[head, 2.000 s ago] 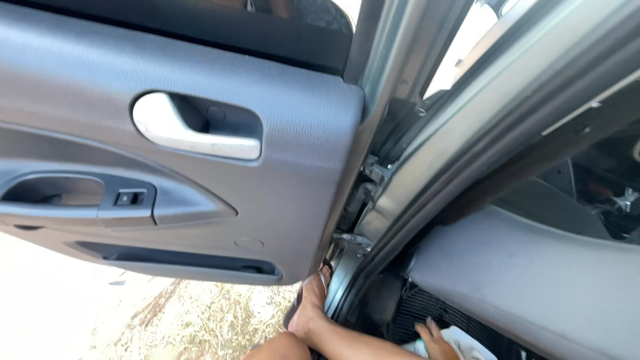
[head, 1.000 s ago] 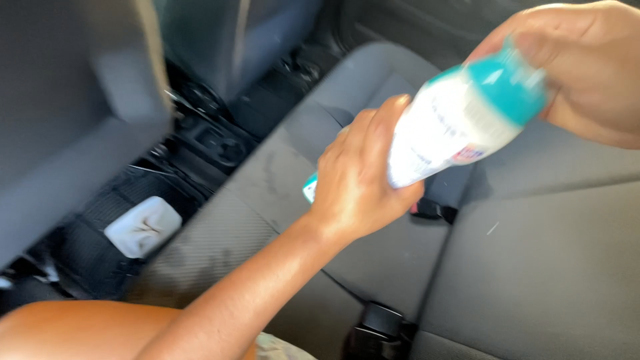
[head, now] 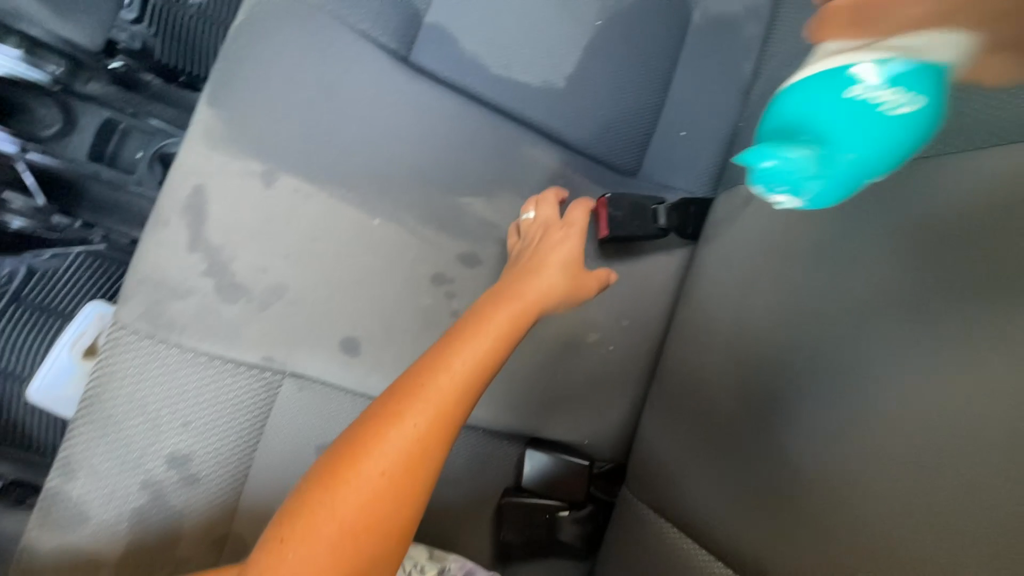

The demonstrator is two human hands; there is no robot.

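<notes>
My left hand [head: 552, 260], with a ring on one finger, is spread low over the grey fabric of the car's rear seat cushion [head: 336, 264]; whether it touches the fabric I cannot tell. Its fingertips are beside a black seat belt buckle with a red button [head: 632, 218]. At the upper right my right hand [head: 920, 32], partly cut off by the frame, grips a white bottle with a teal top part [head: 852, 132]. The bottle is tilted, its teal end pointing down and left over the seat. Dark spots and patches mark the cushion.
The seat backrest [head: 824, 336] rises on the right. More black belt buckles [head: 552, 488] sit at the seat crease near the bottom. A white plastic container [head: 72, 360] lies on the ribbed floor mat [head: 40, 320] at the left, below the centre console [head: 72, 136].
My left hand has let go of the bottle and moved down to the seat beside the buckle. The bottle is now in my right hand alone, its teal end turned downward. The view has swung into the car.
</notes>
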